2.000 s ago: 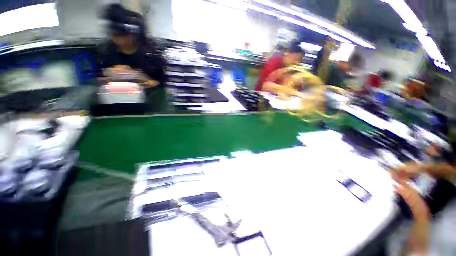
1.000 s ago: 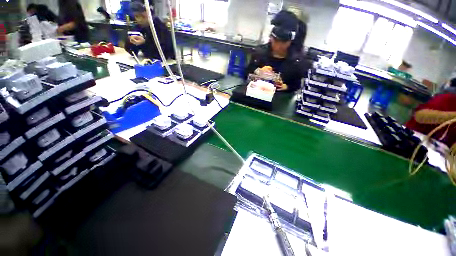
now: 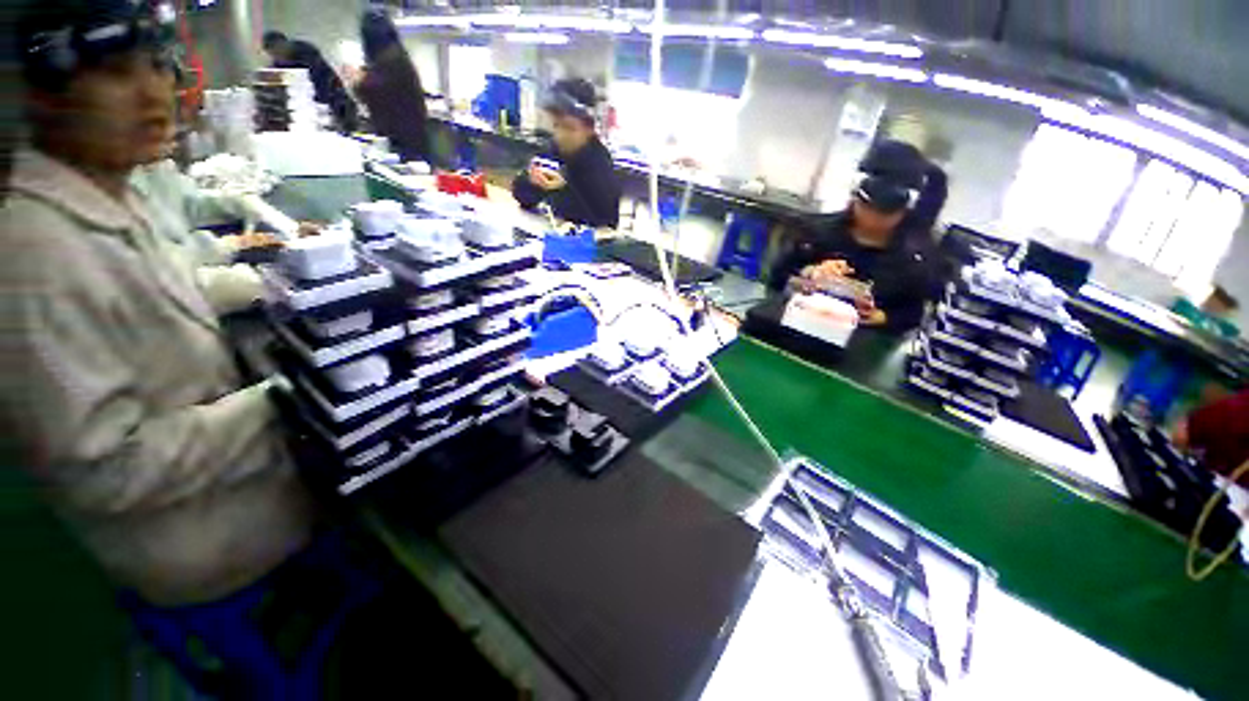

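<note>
Neither of my hands is in view. Nearest in front of me is the white bench paper, cut off by the lower edge. A clear blister tray with several dark-framed pockets lies at its far end. The grey air blow gun lies over the tray's near part, on a pale air hose that runs up and left. The dark work mat lies left of the paper.
Stacked component trays with white units stand at the left, beside a person in a light jacket. A small tray with black parts lies behind the mat. A person in black sits across the green bench.
The view has swung left, bringing in the person in the light jacket. The display panels on the paper and the person at the right edge have left view. The stacked trays now stand nearer the middle.
</note>
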